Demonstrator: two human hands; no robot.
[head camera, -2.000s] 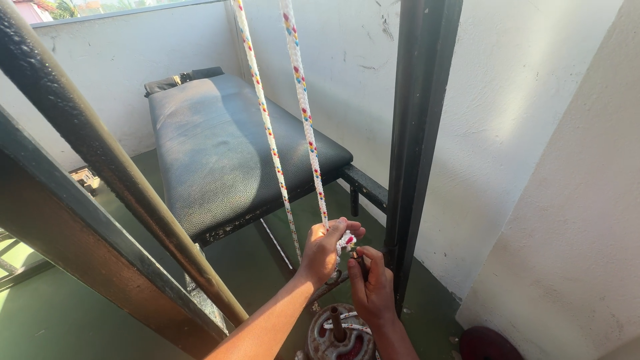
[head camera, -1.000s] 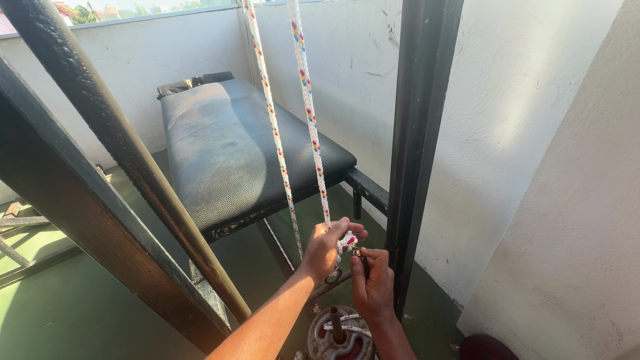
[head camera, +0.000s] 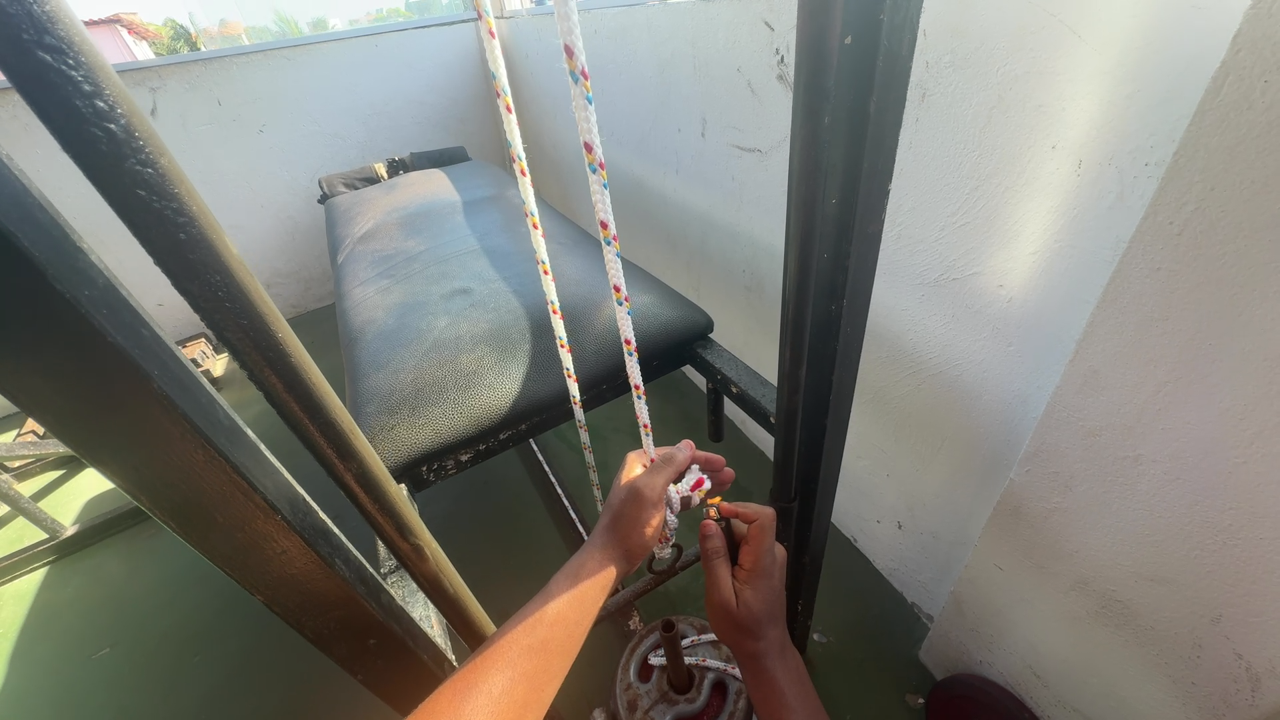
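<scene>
My left hand (head camera: 640, 505) grips the lower part of a white braided rope (head camera: 612, 250) with coloured flecks, where it is knotted above a metal ring (head camera: 664, 560). The rope's cut end (head camera: 695, 483) sticks out beside my left fingers. My right hand (head camera: 748, 575) holds a small dark lighter (head camera: 714, 512) just below that end, with an orange flame-like glow at its top. A thinner-looking run of rope (head camera: 540, 250) hangs to the left. Below the hands, a round weight plate (head camera: 640, 670) surrounds an upright metal post (head camera: 675, 655), with rope lying across it.
A black padded bench (head camera: 470, 300) stands behind the ropes. Dark metal bars (head camera: 200, 230) cross the left side, and a dark metal upright (head camera: 840, 250) rises at right. White walls (head camera: 1000, 250) enclose the corner. A dark red round object (head camera: 975, 698) lies at bottom right.
An orange glow now shows at the lighter near the rope end. Both hands stay in nearly the same place.
</scene>
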